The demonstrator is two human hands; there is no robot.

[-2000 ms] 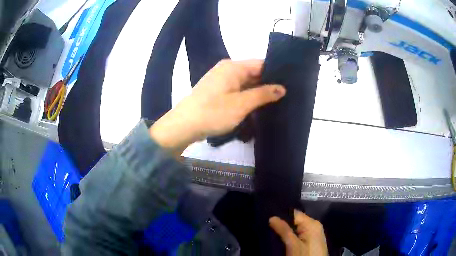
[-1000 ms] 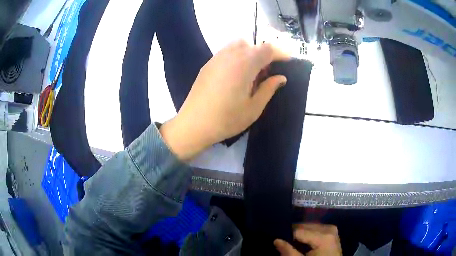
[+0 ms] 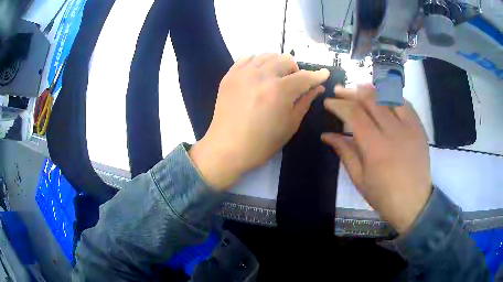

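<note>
A black fabric strip (image 3: 309, 165) runs from just in front of the presser foot (image 3: 337, 58) over the table's front edge toward the lap. My left hand (image 3: 265, 104) lies on the strip's upper left part, thumb and fingers pressing it near its top end. My right hand (image 3: 380, 143) is at the strip's upper right edge, fingertips on or just over the fabric, slightly blurred; whether it grips is unclear. The white machine head (image 3: 408, 33) stands above. A blue-grey cylindrical attachment (image 3: 389, 85) hangs right of the needle, behind my right hand's fingers.
Several curved black pieces (image 3: 146, 93) lie left of my left hand. A black rectangle (image 3: 449, 102) lies at the right. Orange-yellow scissor handles (image 3: 43, 113) are at the left edge. A measuring tape (image 3: 248, 212) runs along the front edge. A blue bin or sheeting (image 3: 55, 204) is below left.
My right hand has come up from the strip's lower part below the table edge to its top near the needle. My left hand stays at the strip's upper end, its thumb nearer the edge.
</note>
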